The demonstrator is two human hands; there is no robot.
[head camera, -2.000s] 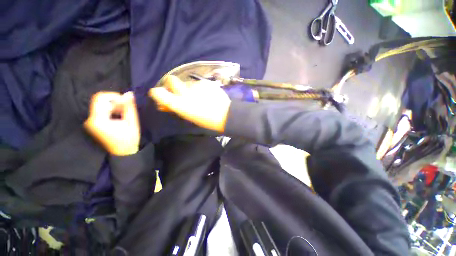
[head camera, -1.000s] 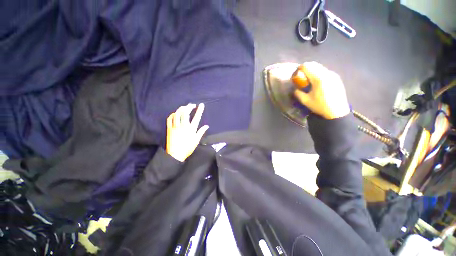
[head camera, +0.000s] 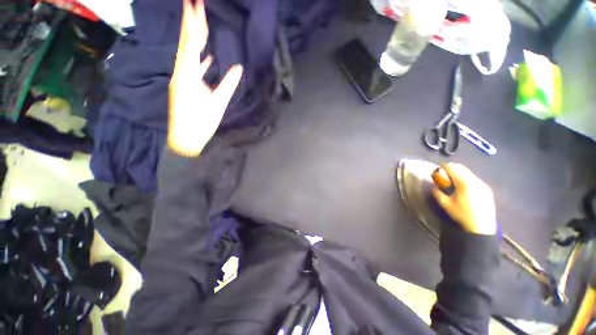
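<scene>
My right hand is closed around the orange-brown handle of the steam iron, which rests on the dark table cover at the right. The iron's pointed metal plate shows left of the hand. My left hand is over the navy garment heap at the left, with thumb and fingers apart; its fingertips reach near the top edge. It appears to hold nothing. Dark grey cloth lies beside my left forearm.
A black phone, a clear bottle and a white-and-red plastic bag lie at the far side. Shears and a slim white-and-blue cutter lie beyond the iron. A green-and-white packet is far right. The hose runs right.
The navy panel that lay flat in front of me is now bunched at the left. My left hand has moved forward and left. My right hand still holds the iron. The view has shifted.
</scene>
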